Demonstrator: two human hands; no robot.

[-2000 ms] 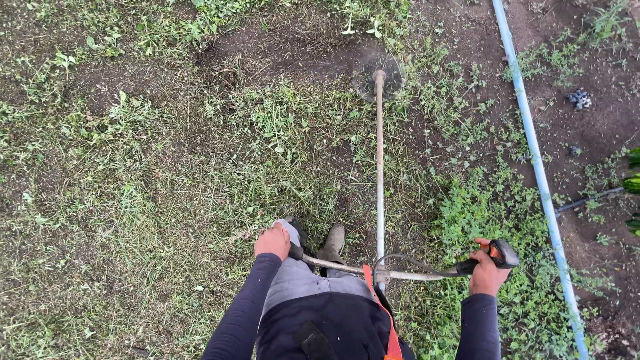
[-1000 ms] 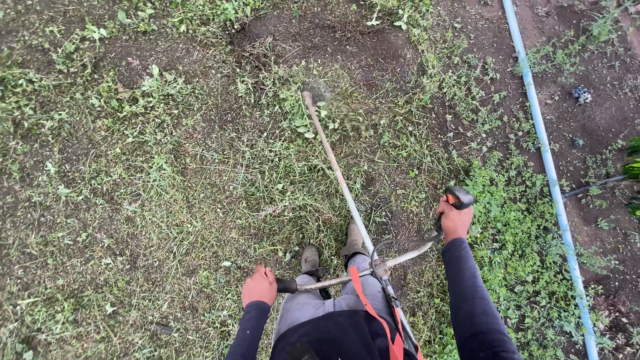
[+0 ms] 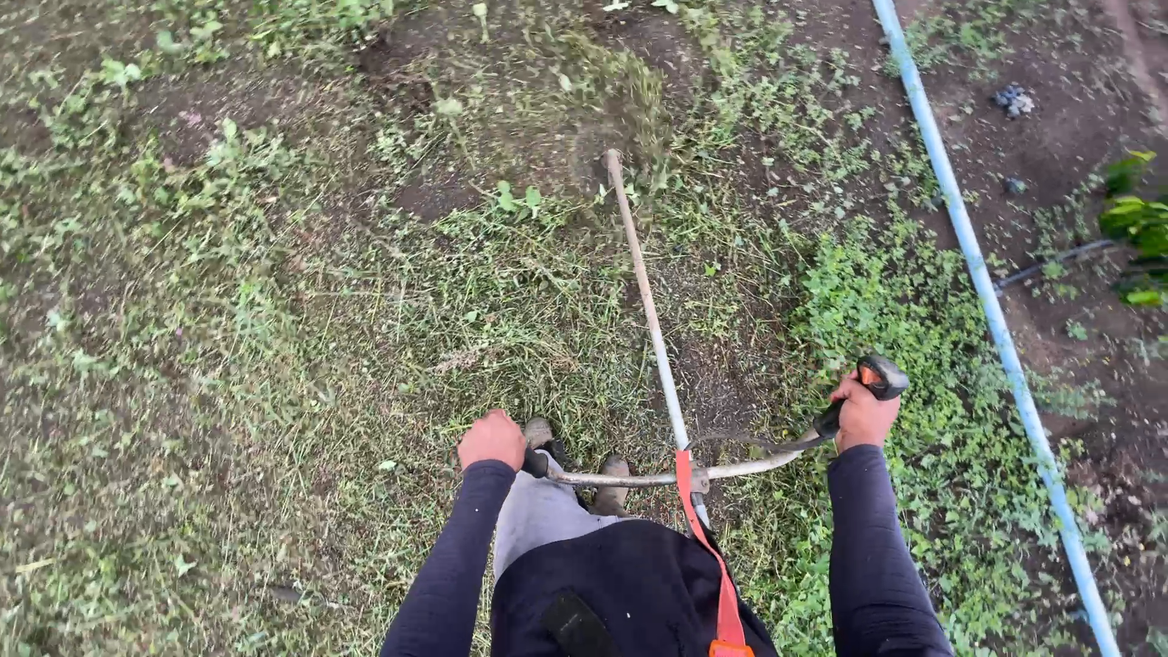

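Note:
A brush cutter with a long metal shaft (image 3: 650, 306) reaches forward from my waist, its far end low among blurred grass and weeds. My left hand (image 3: 493, 440) is closed round the black grip at the left end of the curved handlebar (image 3: 757, 467). On the right end, my right hand (image 3: 862, 412) holds the black and orange control handle (image 3: 882, 376). An orange harness strap (image 3: 727, 602) runs from the shaft clamp down my front. The cutting head is too blurred to make out.
A light blue pipe (image 3: 990, 315) lies along the ground on the right, with a thin dark line joining it. Beyond it are bare soil and a leafy green plant (image 3: 1136, 219). Low weeds grow beside the pipe. My boots (image 3: 611, 484) stand behind the handlebar.
Since one second ago the shaft's far end has swung to the right, after an earlier swing left from two seconds ago. Both hands have kept their hold on the handlebar.

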